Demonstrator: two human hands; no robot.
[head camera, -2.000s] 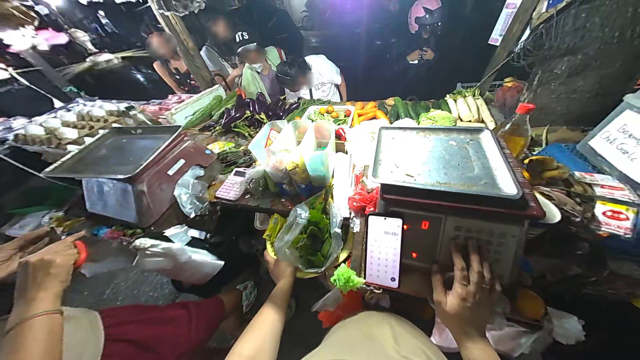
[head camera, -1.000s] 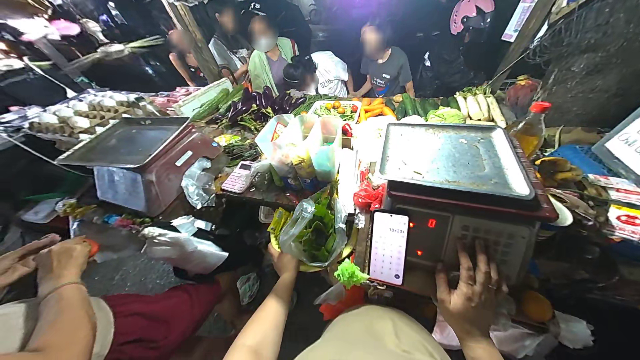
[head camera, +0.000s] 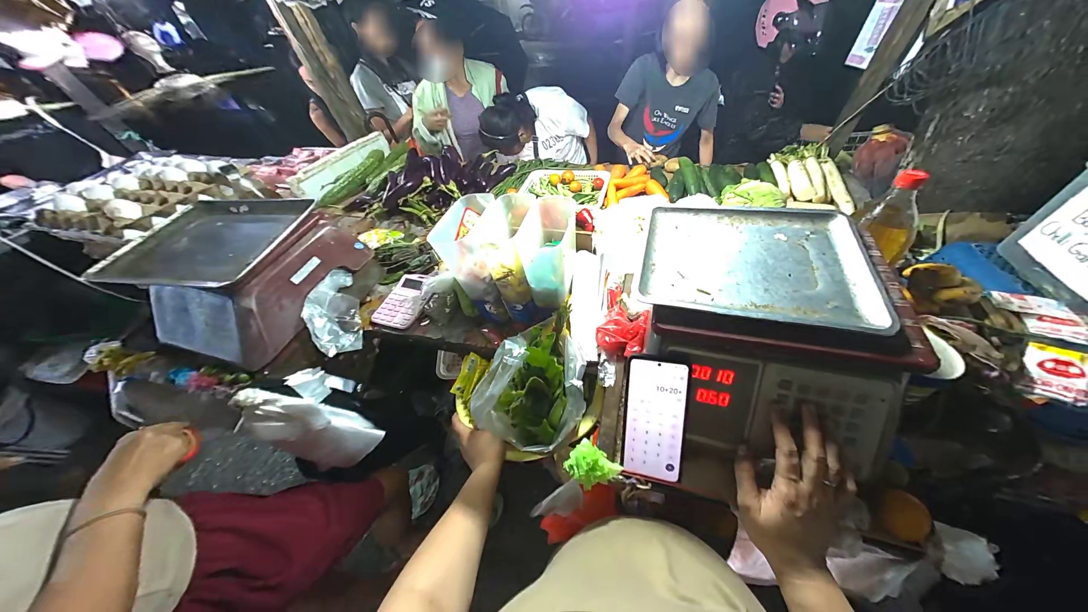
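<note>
My left hand grips the left rim of a yellow basin, in which a clear plastic bag of leafy greens sits beside a yellow packet. My right hand rests its spread fingertips on the keypad of a digital scale, holding nothing. The scale's red display is lit, and its metal tray carries only small specks. A smartphone showing a calculator leans against the scale's front, left of the display. Green curly trim hangs beside the phone.
A second scale stands left, near egg trays and a pink calculator. Eggplants, carrots and radishes line the stall's back. An oil bottle stands right. A co-worker's hand is at lower left; people stand opposite.
The scale's display now shows different figures from the single zero seen earlier. A person in a dark shirt has come to stand across the stall. My hands have stayed nearly in place.
</note>
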